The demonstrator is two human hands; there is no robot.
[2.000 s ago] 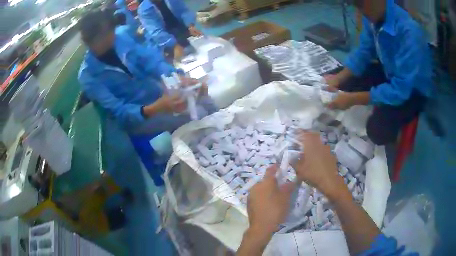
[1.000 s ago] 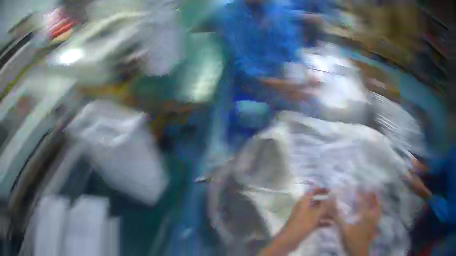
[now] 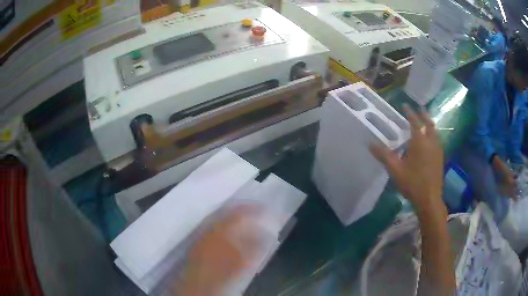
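Note:
A tall white stack of cleared inserts (image 3: pixel 347 159) stands upright on the green bench, oblong and rounded openings running down from its top. My right hand (image 3: pixel 420 162) is at the right end of the stack top, fingers and thumb spread at its edges; no separate piece shows in it. White uncleared blanks (image 3: pixel 188 205) lie fanned in a loose pile left of the stack, with solid tops. My left hand (image 3: pixel 223 251) is over the front of this pile, strongly blurred; its fingers and any grip cannot be made out.
A white machine (image 3: pixel 214 58) with a screen and buttons stands behind the pile, a second machine (image 3: pixel 365 32) right of it. Another white stack (image 3: pixel 428 72) is farther along the bench (image 3: pixel 324 248). The waste sack (image 3: pixel 472 254) and a seated coworker (image 3: pixel 492 115) are at right.
The view has swung left from the waste sack to the bench. My hands, earlier close together over the sack with white pieces, are now apart, at the stack and over the blanks.

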